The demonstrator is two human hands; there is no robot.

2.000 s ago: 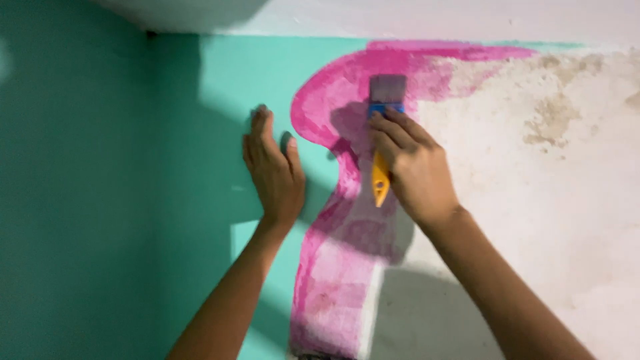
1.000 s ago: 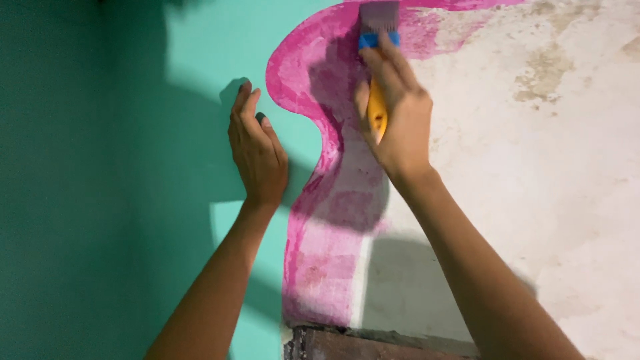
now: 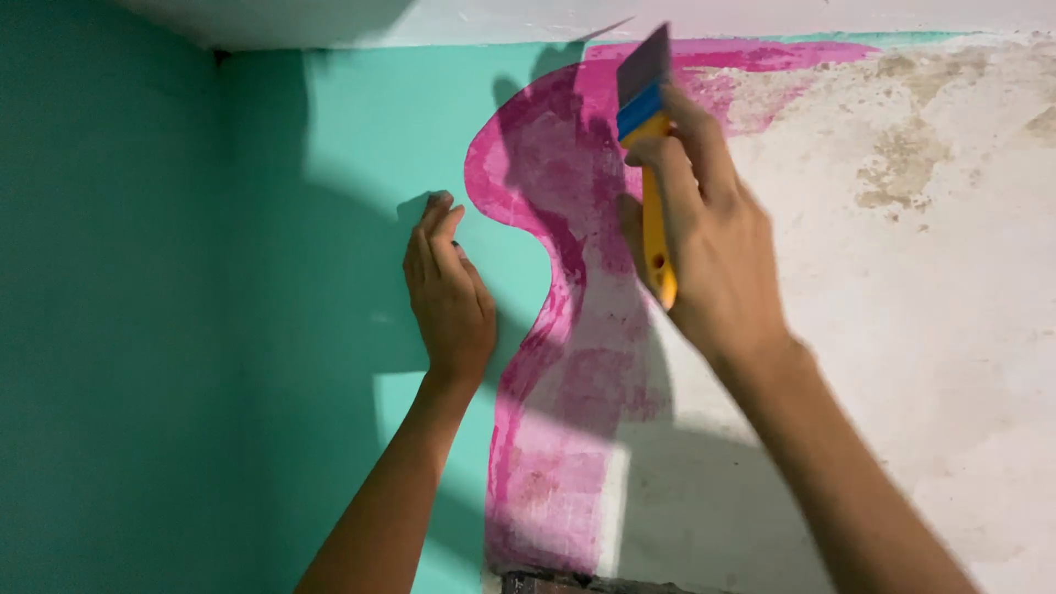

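Note:
A flat paintbrush (image 3: pixel 652 91) with a yellow handle, a blue band and grey bristles is in my right hand (image 3: pixel 718 223), its bristles pointing up and slightly right. It is over the upper part of a curved pink painted band (image 3: pixel 544 173) on the wall; whether the bristles touch the wall I cannot tell. My left hand (image 3: pixel 450 289) is at the green wall (image 3: pixel 371 115), left of the pink curve, fingers up and close together, holding nothing. Part of the pink area lies behind my right hand and the brush.
The white ceiling (image 3: pixel 528 21) runs along the top, and a darker green wall (image 3: pixel 107 289) meets this one at the left corner. Bare off-white plaster (image 3: pixel 924 330) with brownish patches spreads to the right. A dark, rough-edged surface (image 3: pixel 577 584) shows at the bottom.
The brush has tilted to the right, where its bristles pointed nearly straight up before. My left hand stays beside the pink curve. The view has shifted, showing the ceiling again.

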